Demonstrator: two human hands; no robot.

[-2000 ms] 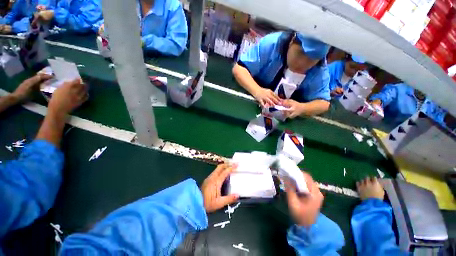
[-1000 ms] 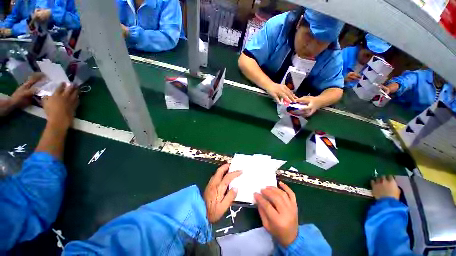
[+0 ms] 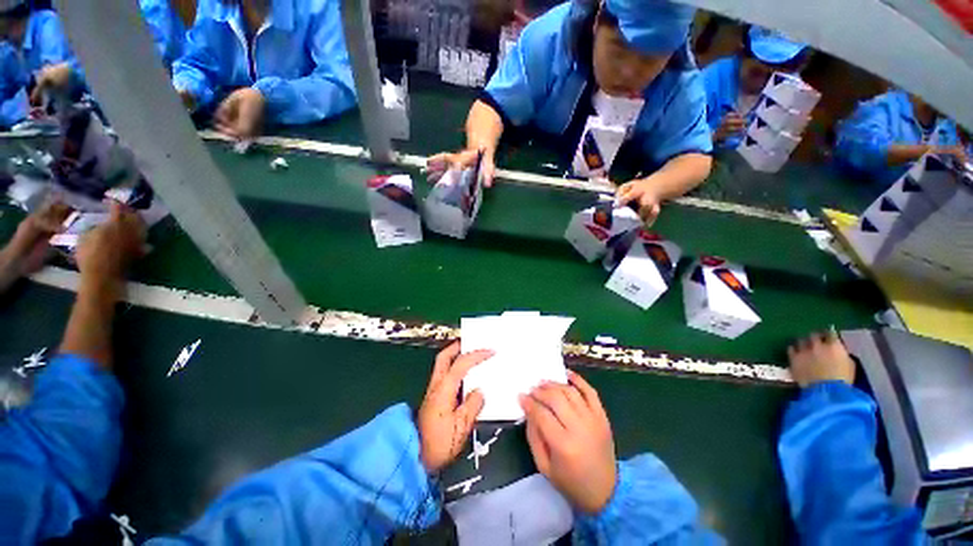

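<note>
A white product box (image 3: 514, 368) with its flaps standing out at the far side is between my hands, at the near edge rail. My left hand (image 3: 450, 411) holds its left side, thumb on the white face. My right hand (image 3: 573, 435) lies on its lower right corner with the fingers on the face. The inside of the box and its underside are hidden. A flat pale sheet (image 3: 512, 514) lies on the bench below my hands, partly covered by my right sleeve.
Several printed boxes (image 3: 720, 296) stand on the green conveyor (image 3: 352, 275) beyond the chipped rail (image 3: 683, 363). A person sits opposite, hands at boxes. Another person's hand (image 3: 822, 359) rests by the grey device (image 3: 926, 411) at right. A slanted metal post (image 3: 203, 181) stands left. White scraps (image 3: 184, 357) lie on the bench.
My right hand has come from holding a pale, blurred piece beside the box to resting on the box. The pale sheet now lies below. The person opposite has reached out to boxes on the belt.
</note>
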